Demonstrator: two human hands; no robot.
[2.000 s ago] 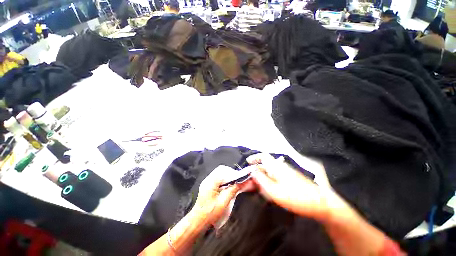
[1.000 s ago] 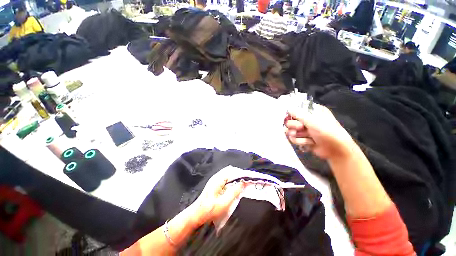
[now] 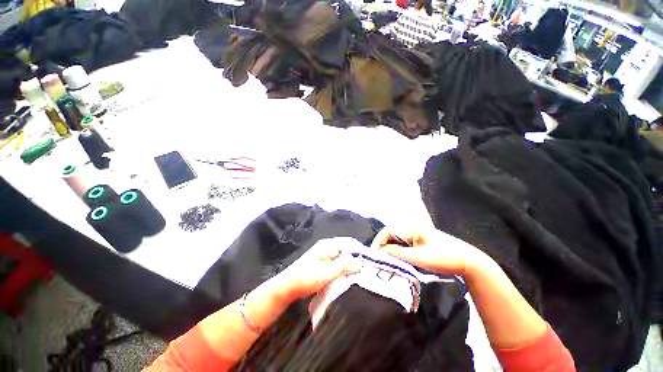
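A black garment (image 3: 251, 243) lies over the table edge and lap. A white curved piece, like a shoulder pad (image 3: 389, 292), is folded out along a dark cloth edge, with a small dark thread loop on it. My left hand (image 3: 320, 267) pinches the left end of the white piece and dark edge. My right hand (image 3: 429, 251) has its fingertips together at the top of the same edge, close beside my left fingers. A needle cannot be made out.
Black thread cones (image 3: 125, 220), a phone (image 3: 174, 168), scissors (image 3: 236, 166) and small dark fasteners (image 3: 198, 216) lie on the white table (image 3: 211, 123). Slimmer spools stand far left. A large dark coat pile (image 3: 538, 218) is at right. Brown-and-black garments (image 3: 378, 87) lie at the back.
My right hand was at the edge two seconds ago, was raised out to the right one second ago, and is now back at the white piece. My left hand keeps its hold.
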